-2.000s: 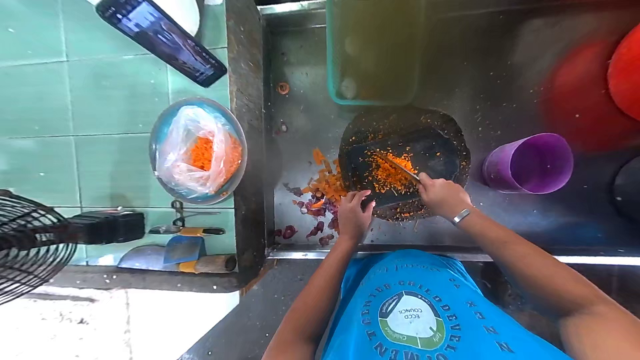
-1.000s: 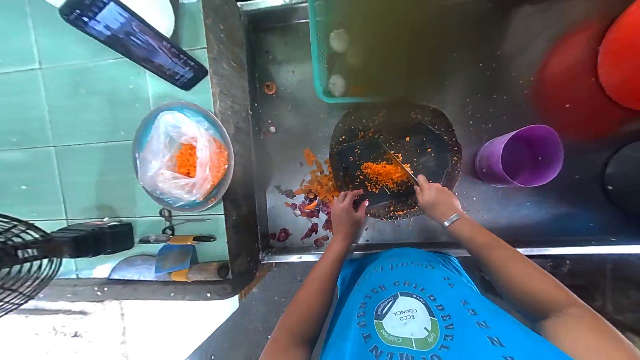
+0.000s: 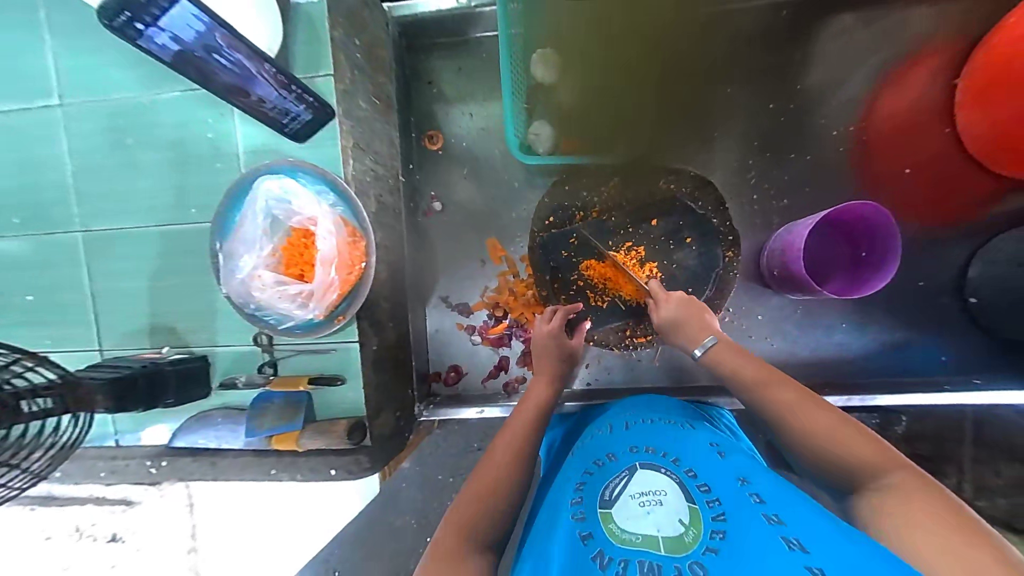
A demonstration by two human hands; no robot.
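My right hand [image 3: 682,318] grips a knife [image 3: 616,262], its blade lying across finely chopped carrot [image 3: 618,277] on a dark round chopping board [image 3: 680,240]. At the board's lower left edge rests my left hand [image 3: 558,342], fingers curled, with no tool in it; whether its fingertips hold anything small cannot be told. Orange peelings [image 3: 512,292] and purple onion skins [image 3: 498,336] lie on the metal surface just left of the board, next to my left hand.
A purple plastic cup [image 3: 832,250] lies right of the board, a green basket [image 3: 512,96] above it. Left, on tiles, are a bowl [image 3: 364,264] with bagged orange shreds, a phone [image 3: 224,68], a cleaver [image 3: 212,428], scissors [image 3: 266,352] and a fan [image 3: 36,416]. Red containers [image 3: 992,96] stand far right.
The knife has shifted over the chopped carrot, its blade now slanting across the pile. My left hand stays by the board's lower left edge.
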